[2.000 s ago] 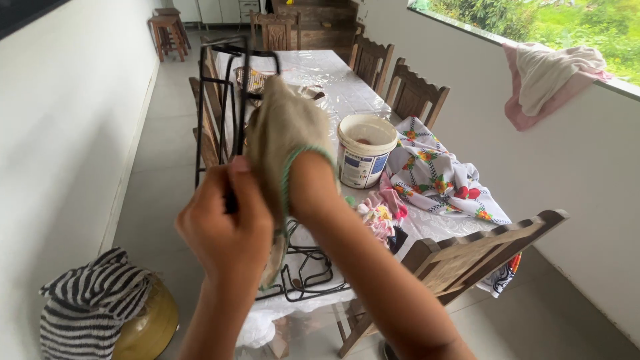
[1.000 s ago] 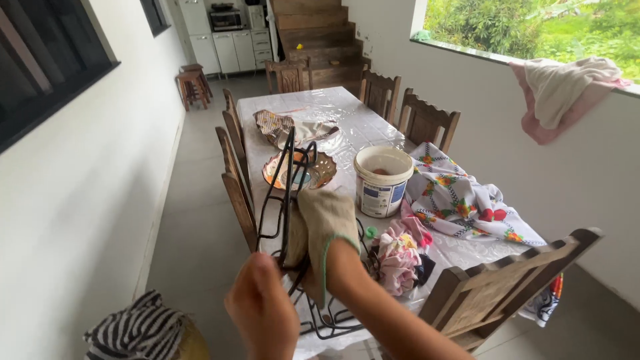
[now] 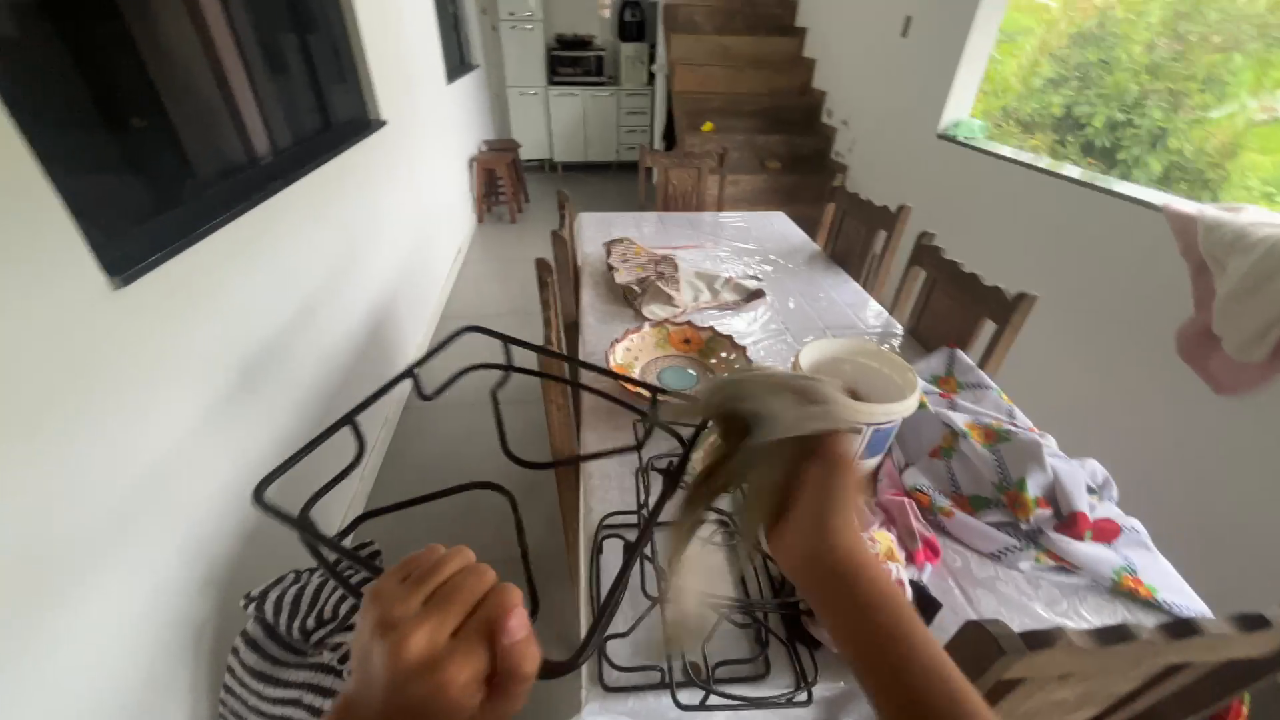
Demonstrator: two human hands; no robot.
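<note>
My left hand (image 3: 440, 635) is closed around the near end of a black metal stove grate (image 3: 470, 490), which is raised and tilted left of the table. A beige cloth (image 3: 770, 410), blurred by motion, is in my right hand (image 3: 825, 510) and meets the grate's right side. Below it, more black stove grates (image 3: 700, 640) lie on the table's plastic-covered white cloth. A white plastic bucket (image 3: 860, 380) stands just beyond my right hand. Behind the grate sits a decorated bowl with a scalloped rim (image 3: 680, 345).
A crumpled cloth (image 3: 680, 285) lies farther up the table (image 3: 800, 275). Flowered fabric (image 3: 1020, 480) and pink cloths (image 3: 910, 520) are on the right side. Wooden chairs (image 3: 960, 300) surround the table. A striped cloth (image 3: 290, 640) is at lower left, near the wall.
The held grate, upright before, now tilts out to the left, and my left hand grips it lower left. The cloth in my right hand has moved along it. The view has shifted.
</note>
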